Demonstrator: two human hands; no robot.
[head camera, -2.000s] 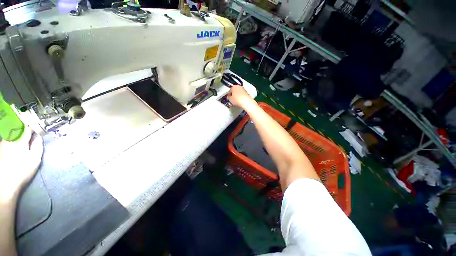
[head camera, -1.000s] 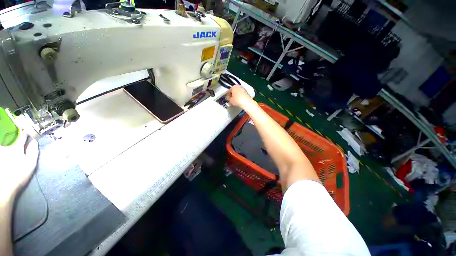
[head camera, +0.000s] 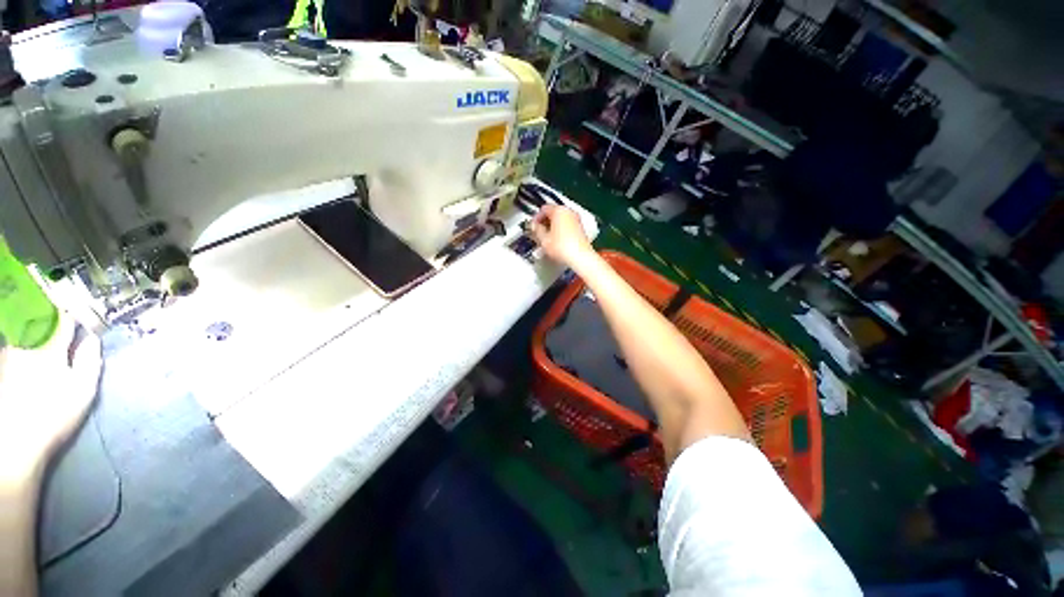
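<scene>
A dark grey garment panel (head camera: 175, 478) with a curved line lies at the front left of the white table, its upper edge by the needle area. My left hand (head camera: 47, 391) lies on it at the left edge, partly cut off, beside a neon yellow-green tag (head camera: 26, 306). My right hand (head camera: 560, 233) is at the table's right end, its fingers bent over small dark pieces (head camera: 525, 245). Whether it grips one is too small to tell. Black scissors handles (head camera: 534, 196) lie just behind it.
The cream-white JACK sewing machine (head camera: 303, 128) spans the back of the table (head camera: 338, 391). A smartphone (head camera: 368, 247) lies under its arm. An orange-red crate (head camera: 712, 338) with grey pieces stands right of the table, below my right forearm. Cluttered racks stand beyond the green floor.
My right hand has shifted slightly and its fingers have lifted and bent more over the small dark pieces. My left hand and the panel look almost the same. The view has tilted slightly.
</scene>
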